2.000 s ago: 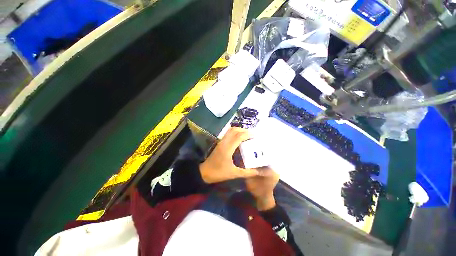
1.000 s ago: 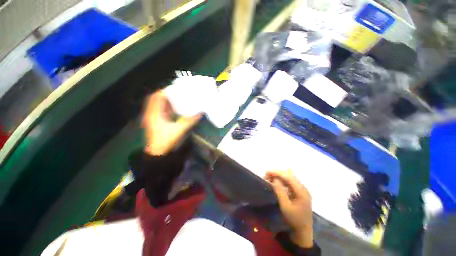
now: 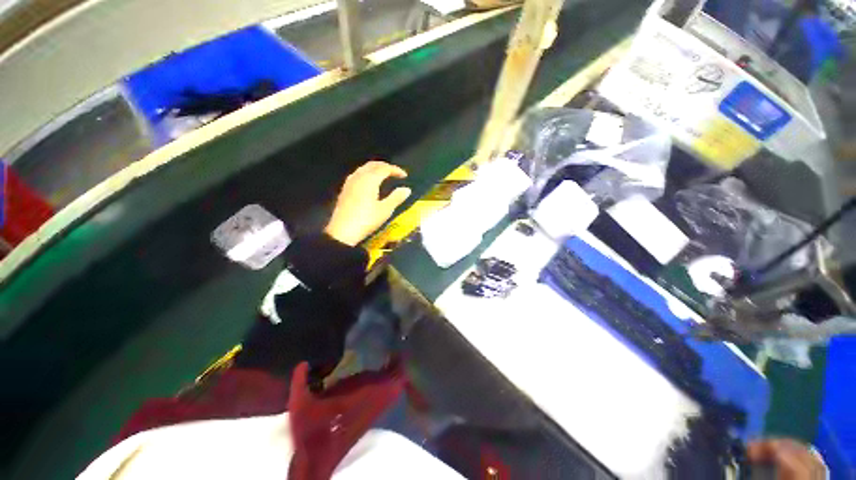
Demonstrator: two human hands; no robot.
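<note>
My left hand (image 3: 366, 202) is over the yellow-black edge tape beside the belt, fingers apart and curved, holding nothing. A white-grey plastic unit (image 3: 252, 236) lies on the dark green belt, left of my left wrist. My right hand (image 3: 788, 460) is at the lower right, cut off by the frame edge and blurred, near the black parts heap (image 3: 709, 445); its fingertips and any hold are unclear. Several white units (image 3: 476, 211) stand together at the bench's left edge. A small cluster of larger black parts (image 3: 490, 278) lies on the white board (image 3: 573, 366).
Rows of small black parts lie on the blue tray (image 3: 746, 380). A clear bag (image 3: 601, 155) and printed carton (image 3: 723, 94) are behind. A metal tool arm (image 3: 798, 314) hangs at right. Blue bins stand beyond the belt (image 3: 155, 328) and at right (image 3: 838, 394).
My left hand carried a white unit over the belt, let it go and moved back right. My right hand moved from the board's front edge to the lower right. The camera view shifted.
</note>
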